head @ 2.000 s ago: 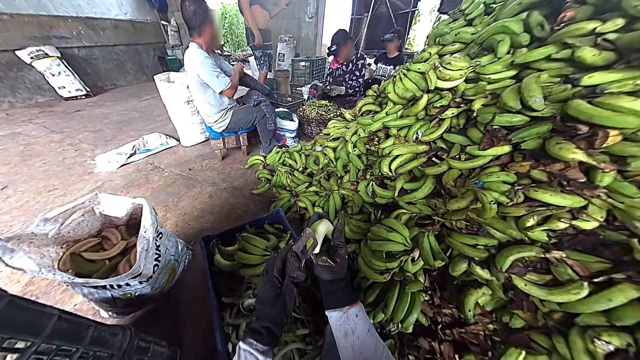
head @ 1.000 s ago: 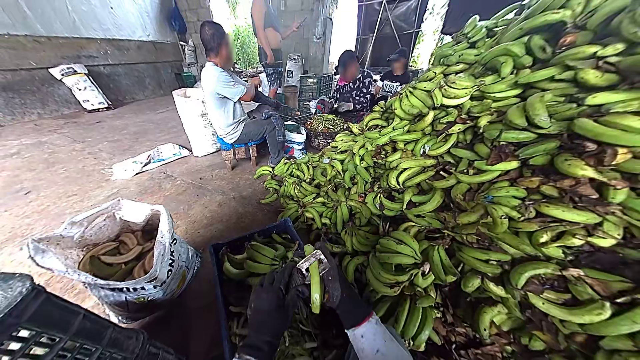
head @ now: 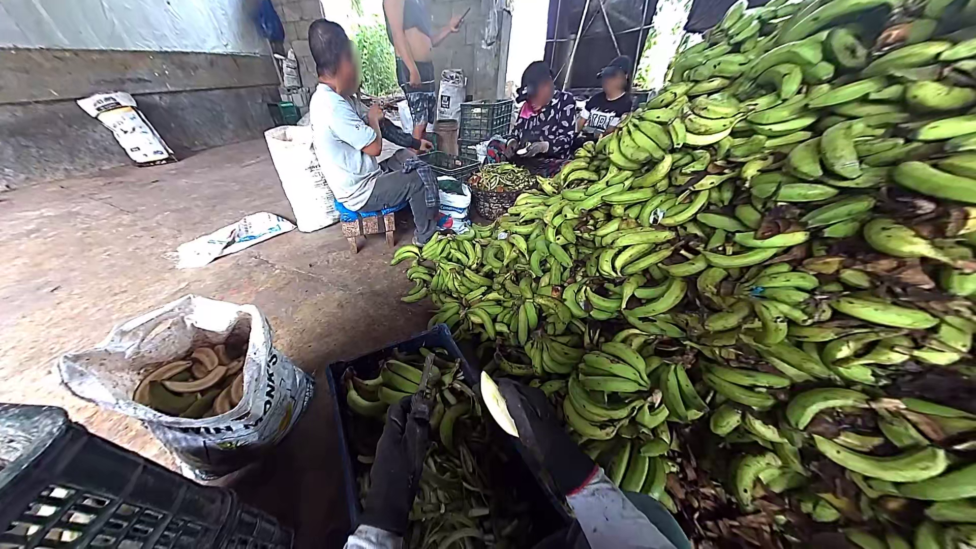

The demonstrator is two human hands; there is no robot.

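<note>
My left hand, in a dark glove, is closed around a narrow metal tool that points up; its exact kind is unclear. To its right, my right hand, gloved too, grips a green banana or plantain whose pale inside faces left. Both hands are above a blue plastic crate. Green fruit lies in the crate's far part, with strips of peel nearer to me. Right beside the crate rises a large heap of green bananas or plantains.
An open woven sack with peeled fruit stands left of the crate. A black plastic crate fills the lower left corner. Farther off, a person sits on a low stool, with several other people beyond. An empty sack lies on the floor.
My hands, close together around the fruit before, are now apart, the right one holding the fruit. One second ago the fruit's green side showed upright between them; now its pale inside shows.
</note>
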